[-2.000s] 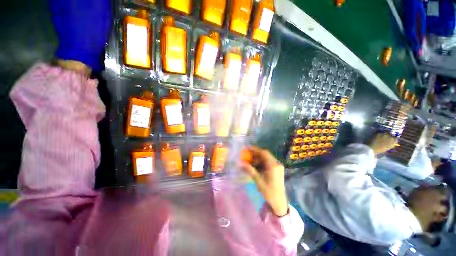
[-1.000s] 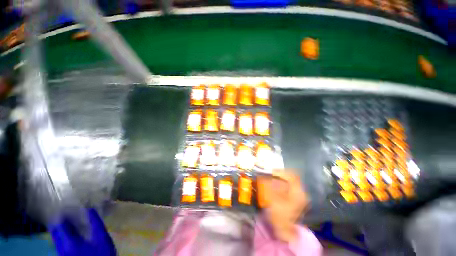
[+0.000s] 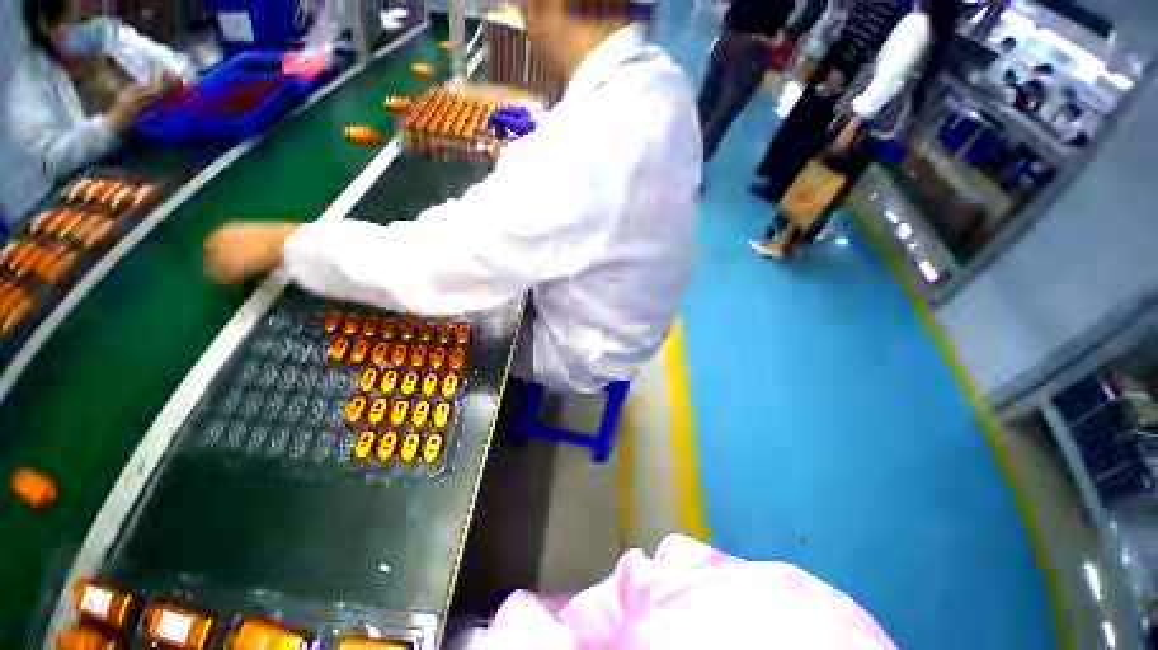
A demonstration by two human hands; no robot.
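A clear tray (image 3: 422, 622) lies at the bottom left, cut off by the picture's edge. Orange flask-shaped devices (image 3: 175, 625) lie flat in it, some with white labels. A pink sleeve or shoulder (image 3: 711, 603) of my smock shows at the bottom. Neither of my hands is in the picture. A small-pocket tray (image 3: 292, 394) lies beyond, its right part filled with upright orange devices.
A neighbour in a white smock (image 3: 559, 216) reaches over the green conveyor (image 3: 76, 406), which carries loose devices. A blue bin (image 3: 229, 108) and another worker stand across it. A divided carton (image 3: 457, 121) lies farther along. Several people stand on the blue floor (image 3: 813, 419).
The view has swung right, towards the neighbour and the walkway. My hands and most of my tray have left the picture. The neighbour's arm now reaches over the belt.
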